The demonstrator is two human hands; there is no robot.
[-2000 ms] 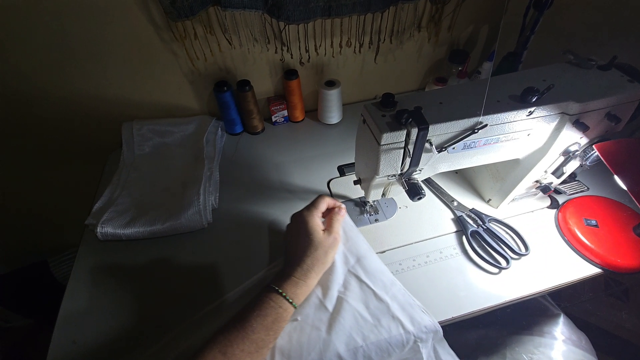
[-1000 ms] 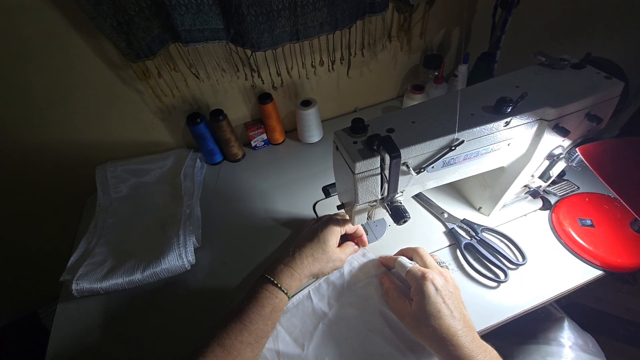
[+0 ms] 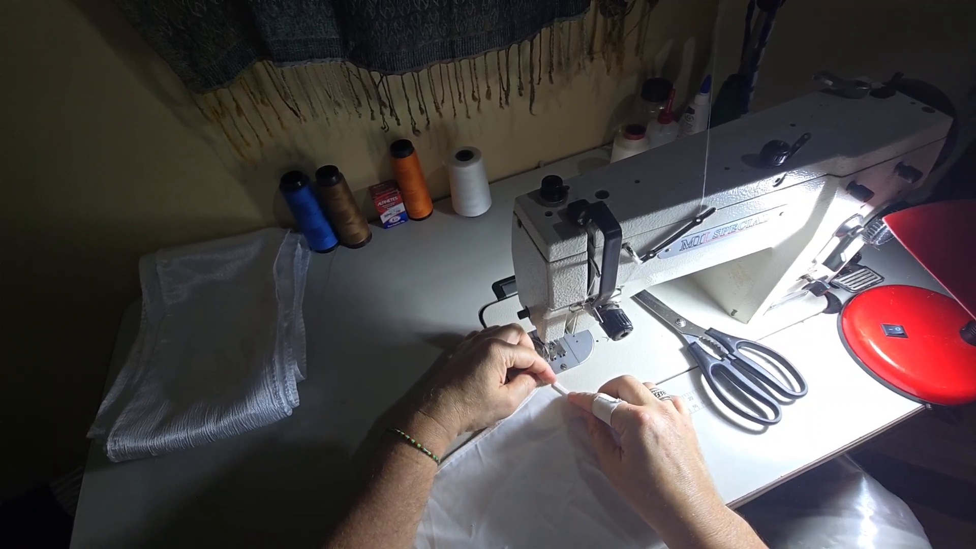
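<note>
My left hand, with a beaded bracelet at the wrist, pinches the edge of a white fabric just in front of the needle plate. Close on its right, my right hand grips the same edge; a white wrap covers one finger. A short rolled or folded stretch of the edge shows between the fingertips. Above the hands stands the head of a white sewing machine. Dark-handled scissors lie on the table to the right, beneath the machine's arm. The left hand partly hides the needle area.
Folded sheer white fabric lies at the left. Blue, brown, orange and white thread cones stand by the wall with a small box. A red lamp base sits right. A fringed cloth hangs behind.
My right hand, out of view in the oldest frame, came in at the right and has moved closer to my left hand on the fabric's edge.
</note>
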